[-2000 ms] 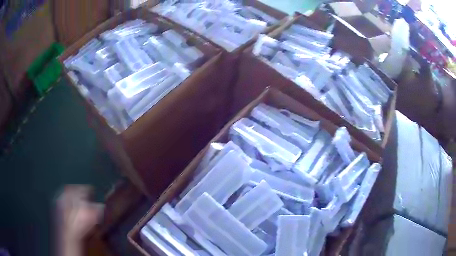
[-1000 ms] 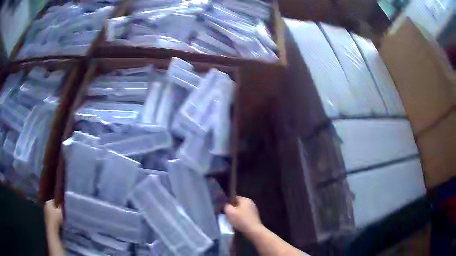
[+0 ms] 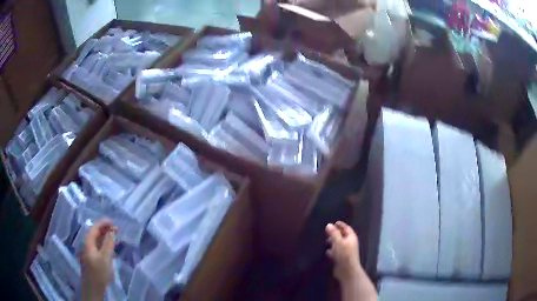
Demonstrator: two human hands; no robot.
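Observation:
Large open brown cartons stand grouped together, heaped with clear plastic cases (image 3: 188,214). The nearest carton (image 3: 222,244) is at the lower left. My left hand (image 3: 99,247) is over this carton's cases, fingers loosely curled and somewhat blurred. It holds nothing that I can see. My right hand (image 3: 342,244) is in the gap between the cartons and the white stack, fingers partly curled, touching no carton and holding nothing visible. A larger open carton (image 3: 282,197) of cases stands behind the nearest one.
A wrapped white stack (image 3: 412,194) stands at the right, with a brown carton (image 3: 524,217) at its far side. Behind are untidy brown cartons (image 3: 353,26) and a cluttered area with coloured items. Two more filled cartons stand at the left.
Both hands have let go of the nearest carton's rim. My right hand is now away from it, over the gap, and my left is over the cases. The view has shifted.

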